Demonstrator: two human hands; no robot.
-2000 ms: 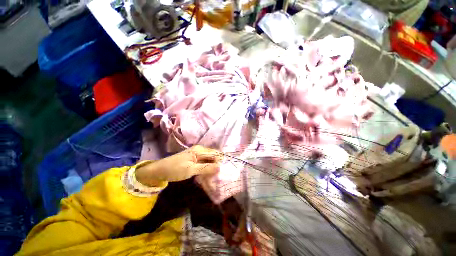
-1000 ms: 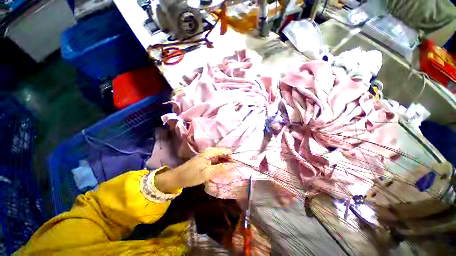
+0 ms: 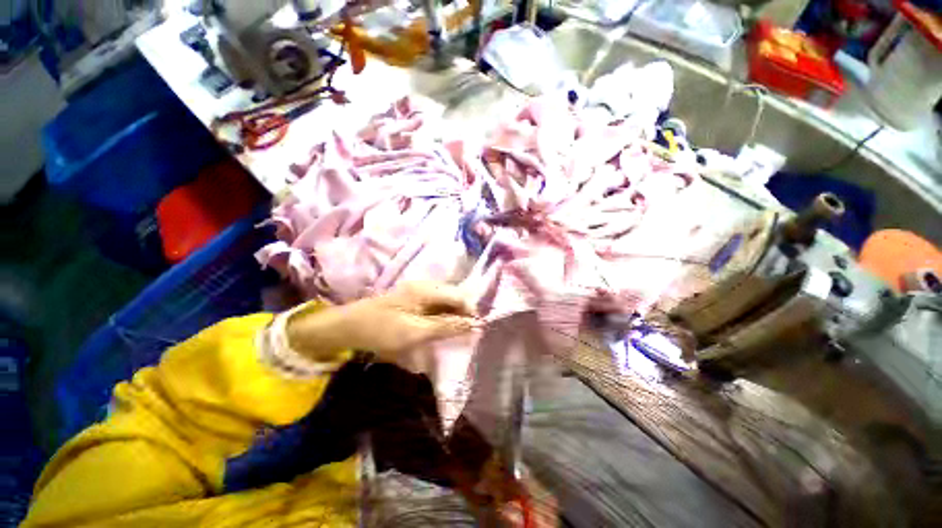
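Observation:
A large ruffled heap of pale pink cloth pieces (image 3: 362, 222) lies on the table, with a blue tie (image 3: 473, 233) near its middle. My left hand (image 3: 398, 322), in a yellow sleeve, pinches the edge of a pink piece (image 3: 454, 376) that hangs down to a point at the heap's near side. My right hand (image 3: 501, 495) is low in the picture, dark, blurred and partly cut off. It holds scissors with a red-orange handle (image 3: 525, 509). Their blurred blades point up, just right of the hanging piece. Whether the blades touch the cloth cannot be told.
A sewing machine head (image 3: 759, 309) stands at right, with a lit needle area (image 3: 653, 351). Another machine (image 3: 279, 57) and red-handled scissors (image 3: 265, 129) are at the far table end. Blue crates (image 3: 114, 144) and a red container (image 3: 207, 209) stand at left. Dark strands cross the view.
The view has swung right, so the heap sits further left and more of the machine head shows. My left hand still holds pink cloth, which now hangs down more. The scissors stay beside it.

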